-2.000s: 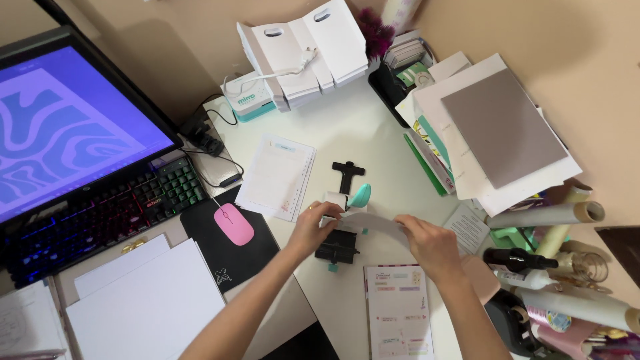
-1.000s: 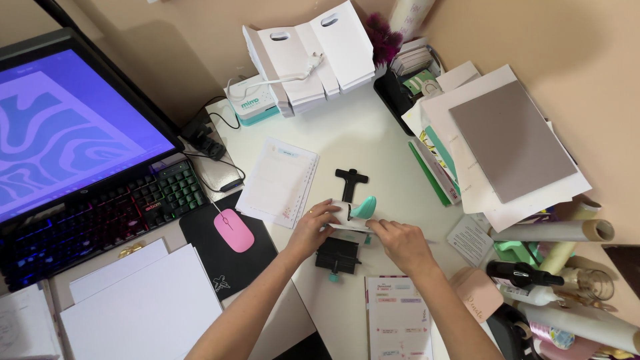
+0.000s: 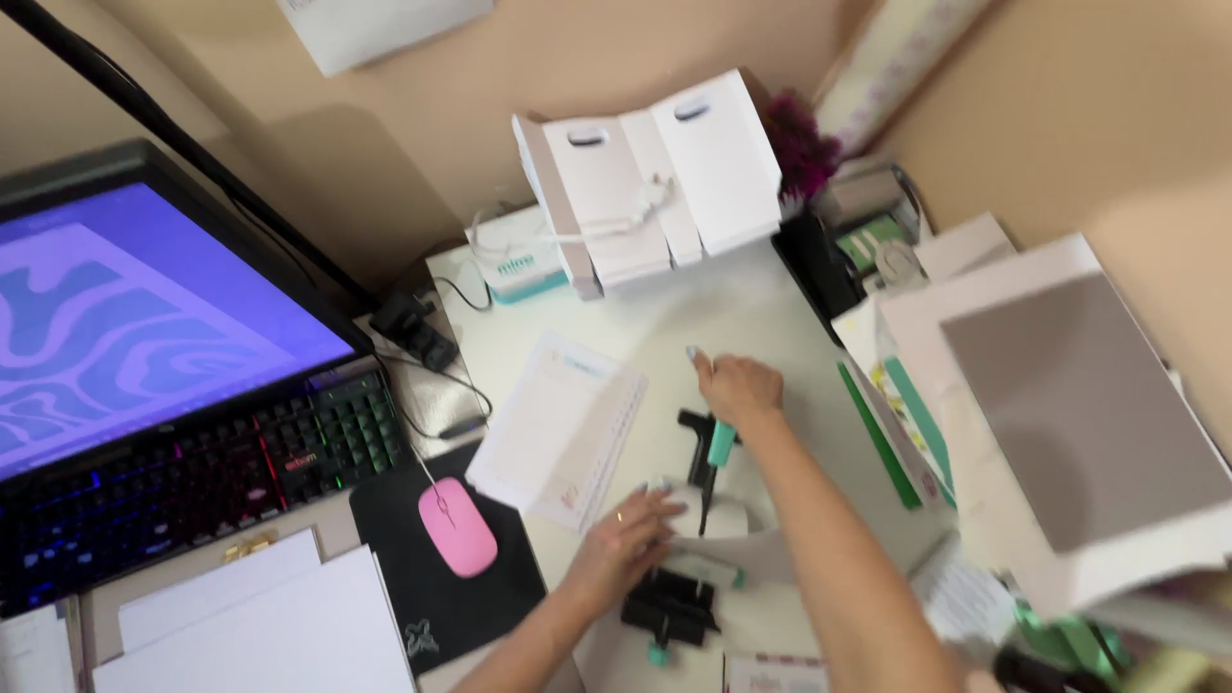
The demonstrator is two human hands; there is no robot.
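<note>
My right hand (image 3: 741, 388) is closed around the teal handle (image 3: 720, 445) of a black desktop punch (image 3: 700, 452), its thumb pointing up and away. My left hand (image 3: 635, 544) rests with bent fingers at the left edge of a white curved piece (image 3: 717, 515), which lies in the tool; whether it pinches that piece cannot be told. Just below sits the tool's black body (image 3: 671, 604) with teal knobs. To the upper left lies a stack of printed planner sheets (image 3: 568, 423) with holes along its right edge.
A pink mouse (image 3: 457, 526) on a black mouse pad (image 3: 423, 616), a keyboard (image 3: 318, 452) and a monitor (image 3: 164, 308) are at left. White folded card pieces (image 3: 674, 192) stand at the back. Stacked sheets (image 3: 1088, 414) overhang the right side; a printed page (image 3: 775, 674) lies near the front.
My right hand has moved from the right side of the white piece to the teal handle, which has swung away from me. My left hand now sits lower beside the tool. The view has shifted.
</note>
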